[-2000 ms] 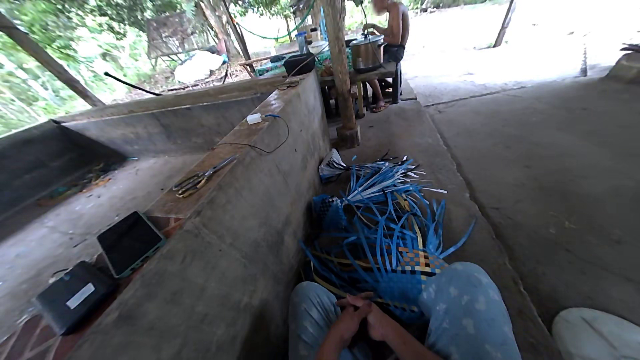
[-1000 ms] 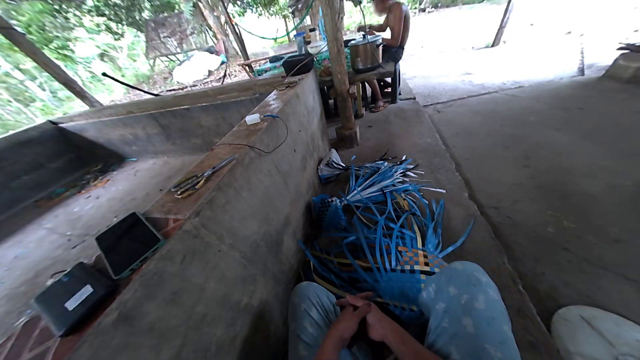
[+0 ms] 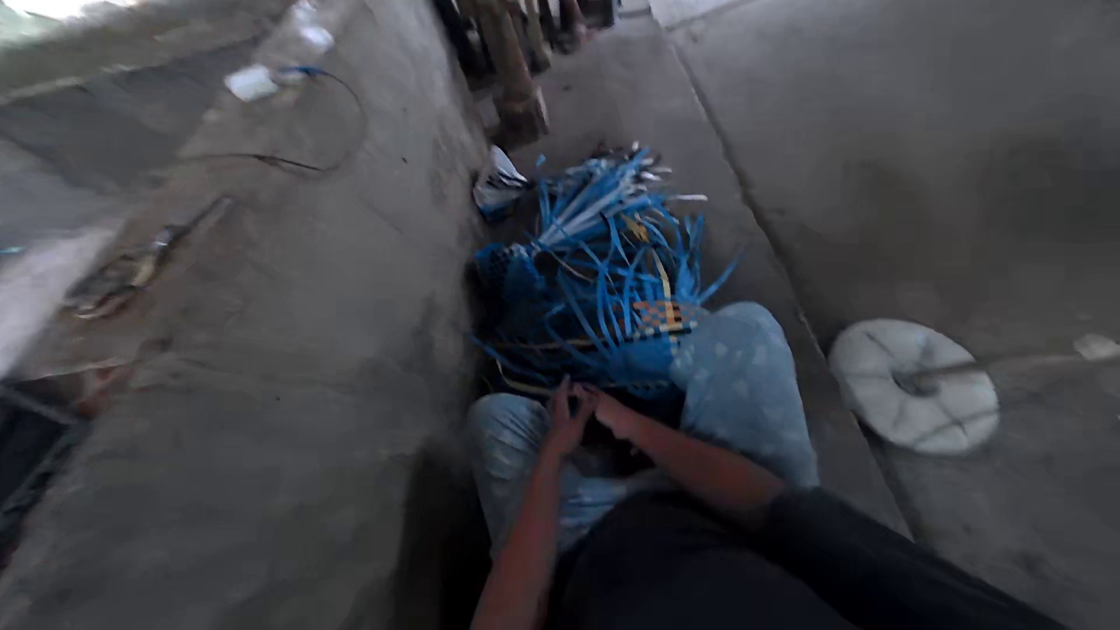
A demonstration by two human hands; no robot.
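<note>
Between my knees, my left hand (image 3: 569, 418) and my right hand (image 3: 610, 411) meet at the fingers. The view is blurred, and whether anything is between the fingers cannot be told. Just beyond them lies a partly woven piece of blue plastic strips (image 3: 604, 289), its long loose ends spread over the floor. A checked orange and dark woven patch (image 3: 656, 317) shows near my right knee. A bundle of white and pale blue strip ends (image 3: 604, 206) fans out at the far side.
A concrete wall (image 3: 350, 289) runs along my left, with a pliers-like tool (image 3: 144, 262), a white plug or adapter (image 3: 251, 83) and a thin cable on top. A wooden post (image 3: 516, 96) stands ahead. On the floor at right is a round white object (image 3: 914, 387) with a stick across it.
The view has tilted down and turned right, so the round white object shows more fully and the person by the pot is mostly out of view. My hands remain together between my knees.
</note>
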